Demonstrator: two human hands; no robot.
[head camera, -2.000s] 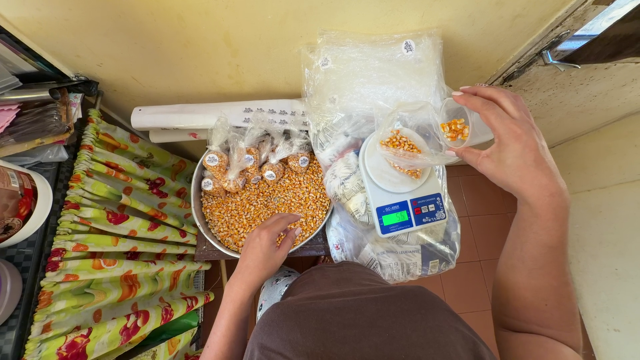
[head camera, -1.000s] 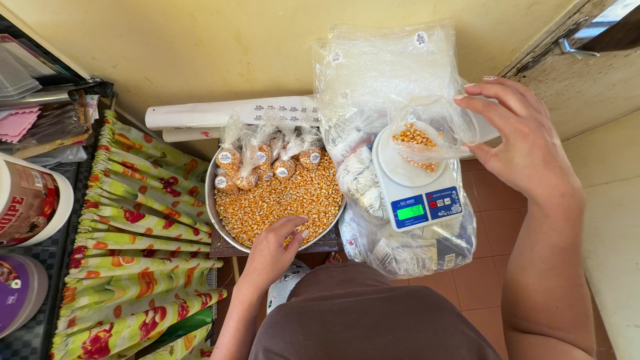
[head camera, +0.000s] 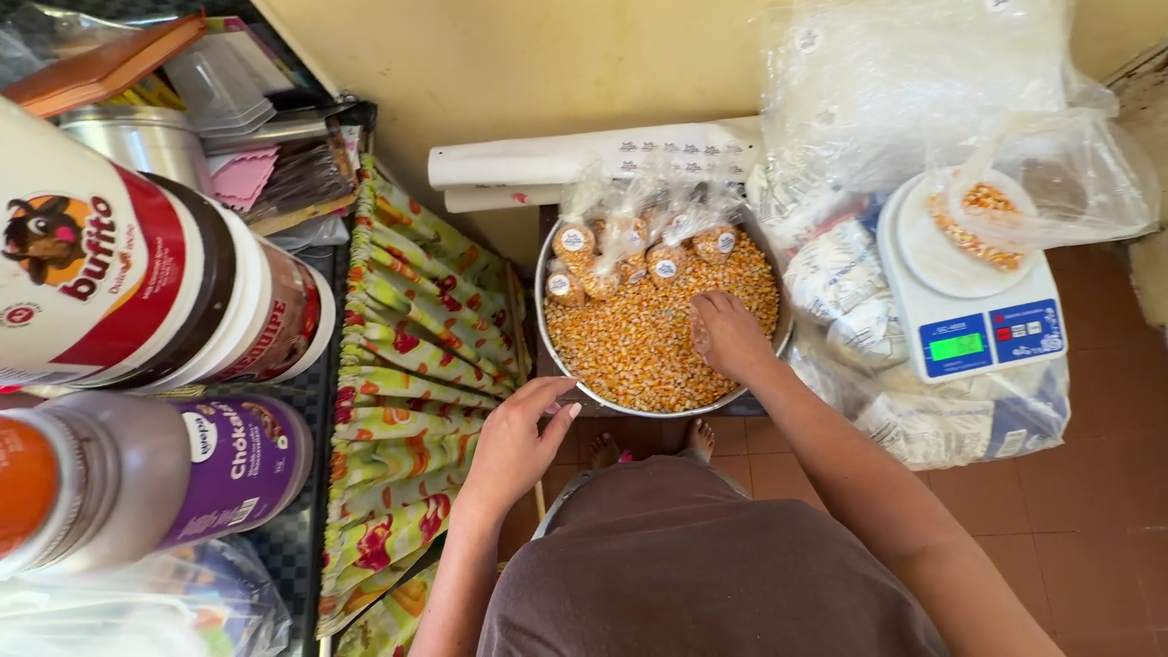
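Note:
My right hand dips into loose corn kernels in a round metal pan; a clear cup seems to be at its fingertips, mostly hidden. My left hand is just off the pan's lower left rim, fingers apart and holding nothing. Several small knotted plastic bags of corn with round stickers sit at the back of the pan. To the right, a clear plastic bag with some kernels in it lies on the round plate of a white digital scale, whose display glows green.
A stack of clear plastic bags lies behind the scale, and a plastic-wrapped bundle is under it. White paper rolls lie behind the pan. On the left, large tubs and a purple-labelled jar stand above a fruit-print curtain.
My right hand has left the bag at the scale and moved left into the pan. My left hand has come out of the corn to the pan's left edge. The view has swung left.

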